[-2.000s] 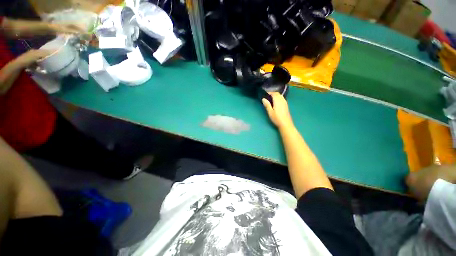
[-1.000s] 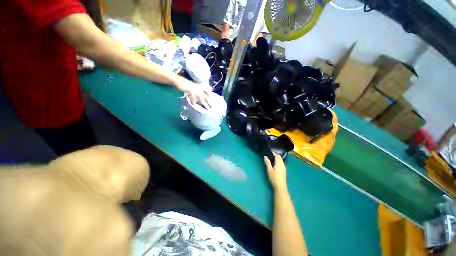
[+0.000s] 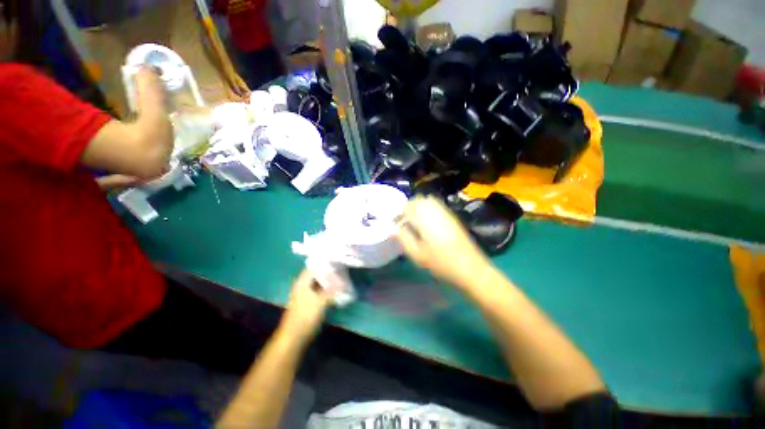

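A white camera housing is in front of me with its round side facing up and a small dark spot at its centre. My left hand grips the white bracket part at the housing's lower left. My right hand is at the housing's right rim; its fingers are blurred, and whether they hold the rim is hard to tell. A loose black yoke lies on the bench just beyond my right hand.
A big pile of black yokes lies on an orange-yellow bag behind a metal upright. White brackets lie at the left beside a person in red. Cartons stand at the back.
The white housing has come from the neighbour's hand to in front of me, now with my left hand on it. My right hand has left the black yoke. The neighbour's arm has drawn back left.
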